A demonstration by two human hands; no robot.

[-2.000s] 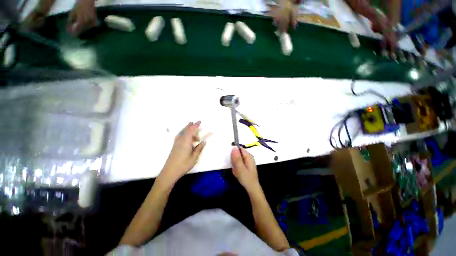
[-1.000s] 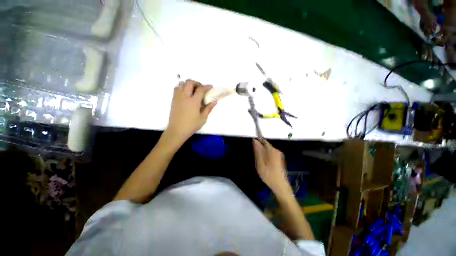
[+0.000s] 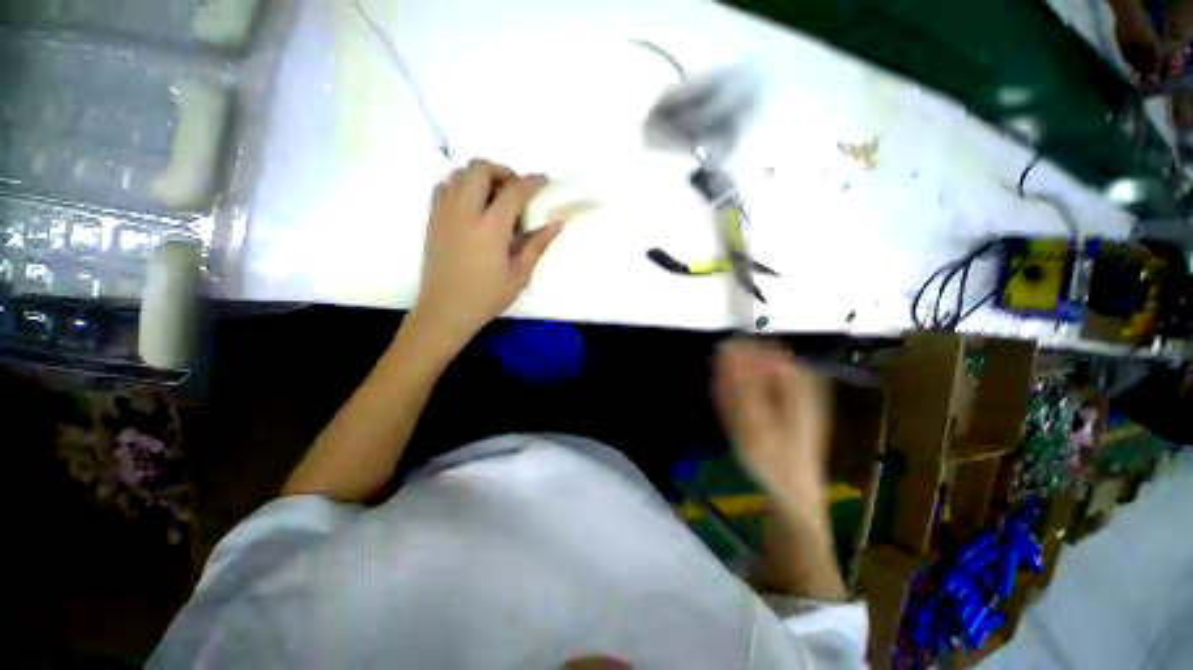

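My left hand [image 3: 478, 236] holds an off-white plastic housing [image 3: 552, 206] on the white bench, its free end pointing right. My right hand [image 3: 772, 406], motion-blurred, grips the handle of a hammer at the bench's front edge. The hammer's silver head [image 3: 703, 110] is blurred and lies up and to the right of the housing, apart from it. Yellow-and-black pliers [image 3: 713, 266] lie on the bench, partly behind the hammer's handle.
A clear blister tray [image 3: 79, 196] with white housings [image 3: 170, 304] is at the left. A green conveyor [image 3: 916, 66] runs at the upper right. A yellow-and-blue soldering station [image 3: 1034, 276] and cardboard bins [image 3: 932, 419] with blue batteries [image 3: 975, 589] are at the right.
The view has turned and shifted right. The left hand now holds the housing. The hammer head, beside the housing's end a second ago, has moved up and right; the right hand has moved right.
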